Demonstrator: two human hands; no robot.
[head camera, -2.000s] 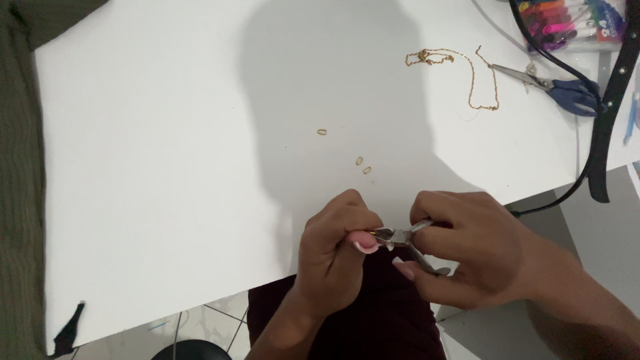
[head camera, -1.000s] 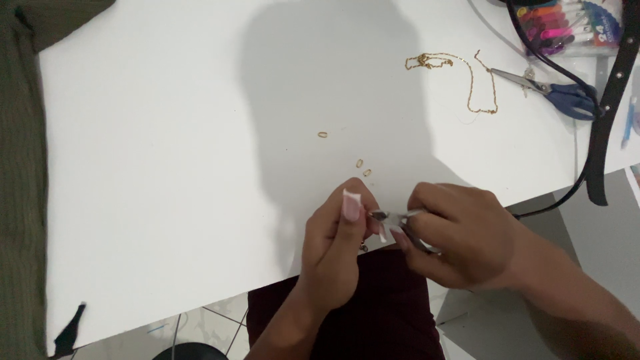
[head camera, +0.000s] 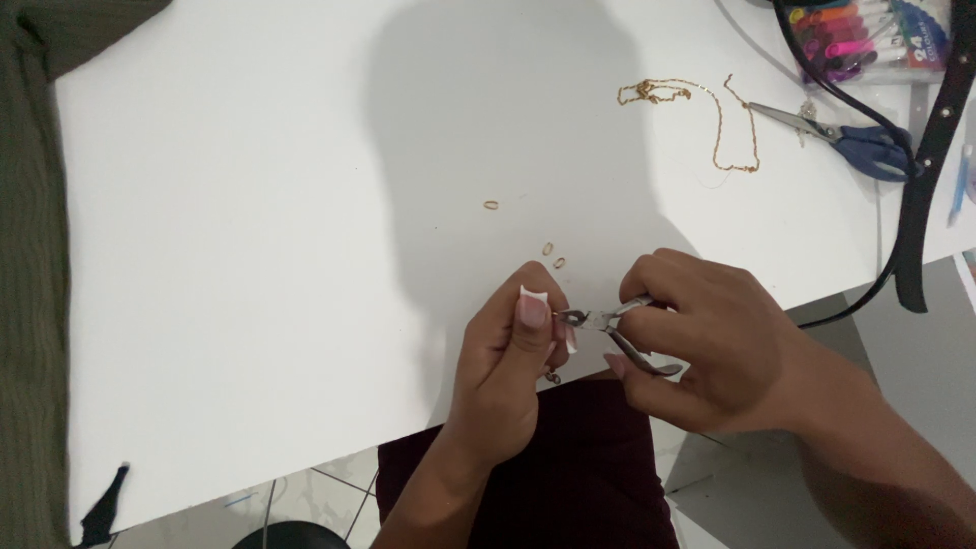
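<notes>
My right hand (head camera: 698, 343) grips small metal jewelry pliers (head camera: 610, 320) by the handles, which are spread somewhat. The jaws point left and meet a tiny gold-coloured piece pinched between the thumb and fingers of my left hand (head camera: 515, 343); most of that piece is hidden. A bit of linked metal (head camera: 553, 377) shows below my left fingers. Beyond my hands, three oval gold links lie on the white table: one (head camera: 491, 205) farther left, the others (head camera: 547, 248) (head camera: 560, 263) close together. A thin gold chain (head camera: 718, 126) lies loosely bent at the upper right.
Blue-handled scissors (head camera: 869, 149) lie right of the chain, their tip touching it. A pack of coloured markers (head camera: 862, 38), a black strap (head camera: 919, 206) and a black cable (head camera: 862, 293) are at the right. Green ribbed cloth (head camera: 34, 290) covers the left edge.
My left thumb, bent over the pliers' tip two seconds ago, now points up beside it. The pliers' handles are more visible than one second ago. The loose links and chain have stayed put.
</notes>
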